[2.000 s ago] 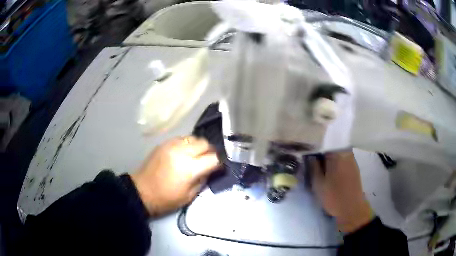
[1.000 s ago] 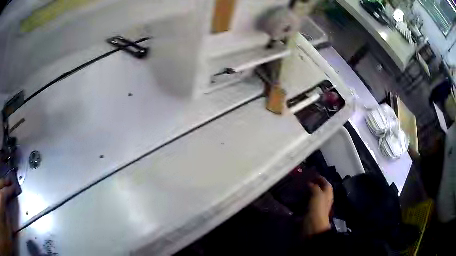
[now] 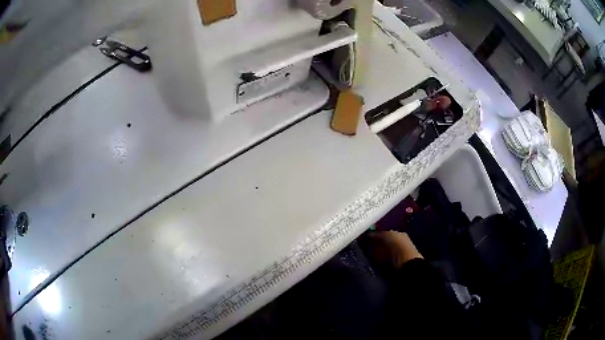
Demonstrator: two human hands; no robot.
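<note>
My right hand (image 3: 397,248) is low at the right of centre, just beyond the table's front edge, among dark garment pieces (image 3: 438,222) in a white container (image 3: 472,174). Its fingers are partly hidden in dark cloth, so its grip cannot be told. Only a dim, brownish sliver shows at the far left edge beside the needle area, perhaps my left hand; its state cannot be told. The off-white sewing machine (image 3: 265,40) stands on the pale table (image 3: 219,219).
A ruler strip (image 3: 292,261) runs along the table's front edge. A tray recess (image 3: 414,143) at the right holds small tools. A side bench (image 3: 487,99) bears striped white bundles (image 3: 527,136). A yellow mesh crate (image 3: 574,292) is at lower right.
The view has swung from the needle area to the right. My right hand has left the machine for the dark garments, and has since moved slightly left and lower. The left hand has nearly left the picture.
</note>
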